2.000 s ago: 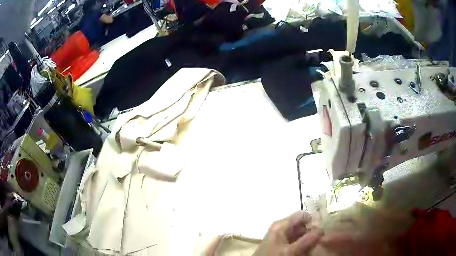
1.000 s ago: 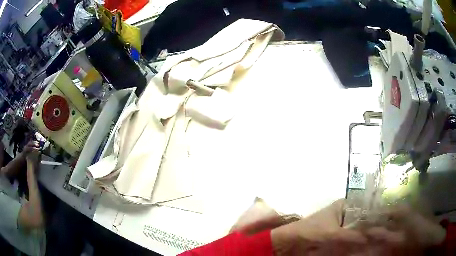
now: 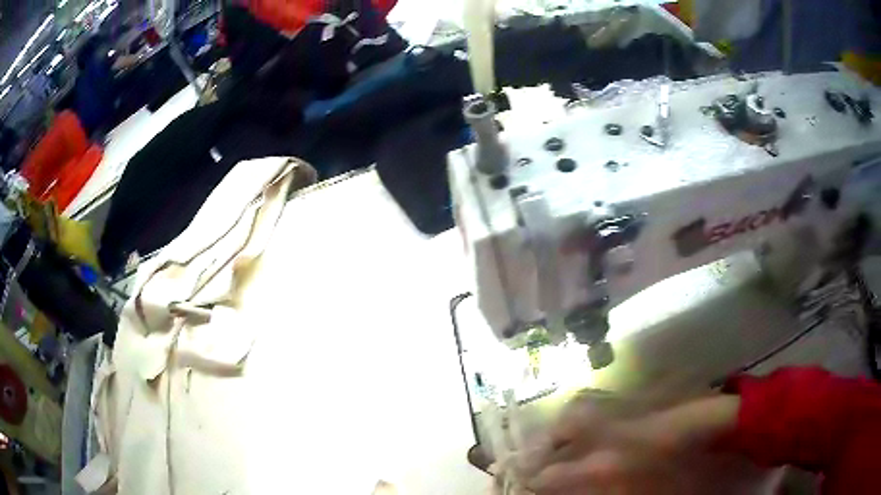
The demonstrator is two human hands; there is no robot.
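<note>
My right hand [image 3: 628,440], in a red sleeve, is blurred at the bottom right, below the needle area [image 3: 536,353]. Its fingertips close on a narrow pale cloth piece [image 3: 504,435] just in front of the lit presser foot. A bit of skin shows left of that cloth near the bottom edge; it may be my left hand, but it is too small and blurred to tell. The off-white sewing machine head [image 3: 580,222] with red lettering stands above my right hand. The needle and foot are washed out by glare.
Beige garment pieces [image 3: 208,338] lie in a folded heap on the left of the white table. Dark garments [image 3: 338,145] lie beyond the table. A white tray [image 3: 79,416] and part of a cream device with a red disc [image 3: 12,392] are at the far left.
The view has swung right, so the machine head shows more fully and nearer the middle. The red-sleeved left forearm seen crossing the bottom earlier has gone from view. My right hand remains near the needle.
</note>
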